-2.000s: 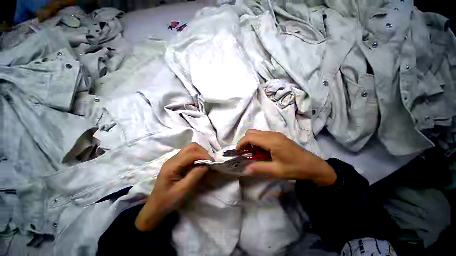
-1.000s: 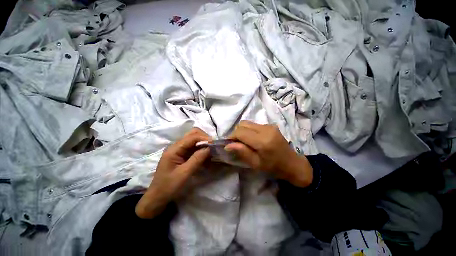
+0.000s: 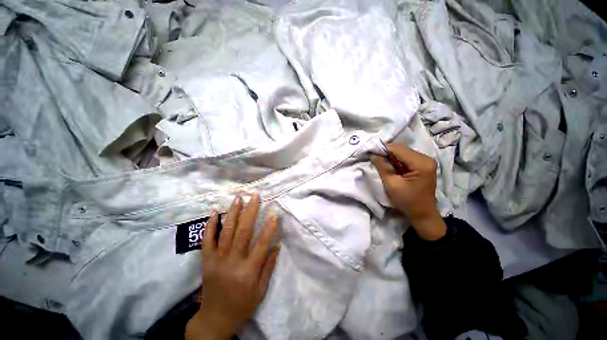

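Observation:
The pale denim jacket [image 3: 313, 232] lies spread in front of me. Its long stitched band [image 3: 266, 189] runs from lower left to a metal button [image 3: 354, 139] at its right end. My left hand [image 3: 236, 265] lies flat on the cloth below the band, fingers slightly apart, covering part of the dark label [image 3: 190, 237] with white lettering. My right hand [image 3: 412, 182] is closed around the thread snips [image 3: 394, 158], right of the button and near the band's end. Only a thin reddish part of the snips shows; the rest is hidden in the fist.
Heaped pale jackets [image 3: 60, 93] lie at the left, and more jackets with metal buttons [image 3: 526, 133] lie at the right. Pale cloth also covers the area behind the jacket. Part of the white table [image 3: 509, 236] shows at the right, with its edge towards my right sleeve.
My hands were together on a small piece of cloth; now they are apart. The left lies flat lower down, the right has moved right. The band and label now show, and the view has shifted.

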